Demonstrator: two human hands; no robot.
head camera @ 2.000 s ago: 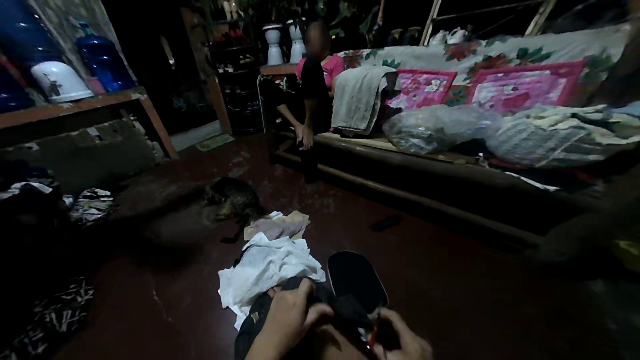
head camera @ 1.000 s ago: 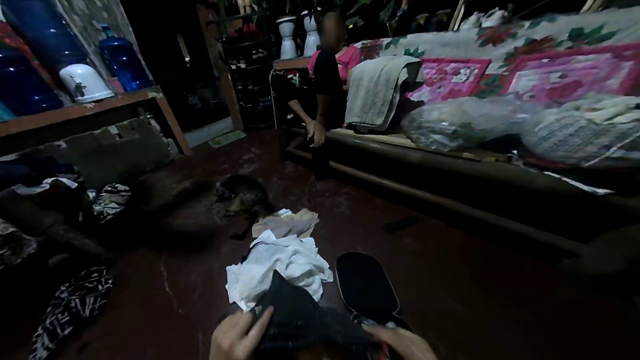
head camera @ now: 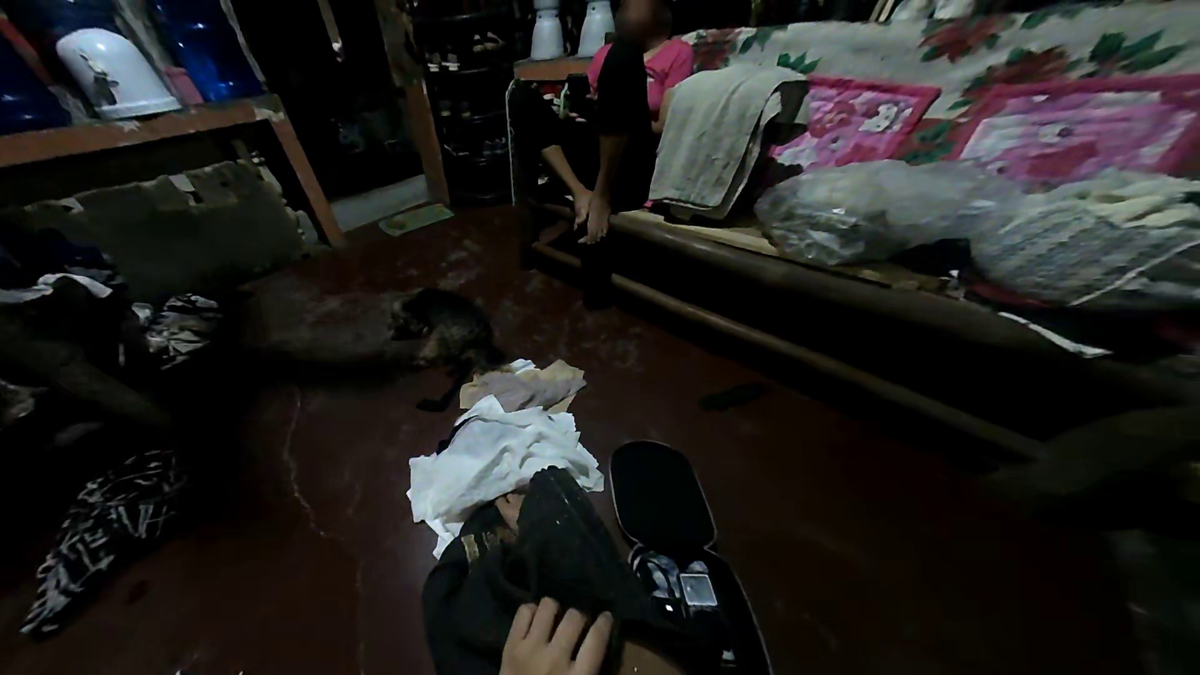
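Note:
A dark garment (head camera: 572,553) lies bunched at the bottom centre. The curled fingers of my left hand (head camera: 555,637) grip its near part. My right hand is out of view. Beyond the garment, crumpled white cloth (head camera: 506,459) lies on the floor, with a beige and greyish cloth (head camera: 530,386) behind it. Just right of the dark garment is an unzipped black case (head camera: 664,495), its lid laid back; a small device with a pale square face (head camera: 697,589) and other items that I cannot make out sit inside. Bare skin shows under the garment's far edge.
A cat (head camera: 445,328) is on the red floor beyond the cloths. A person (head camera: 647,84) sits on the wooden bench (head camera: 712,248), which holds a towel, cushions and plastic-wrapped bundles. Patterned fabric (head camera: 112,534) lies at left. A flat dark object (head camera: 734,397) is near the bench.
The dark garment, earlier held up between both hands, now lies lower and more bunched. My right hand has left the view, and the inside of the case shows more plainly.

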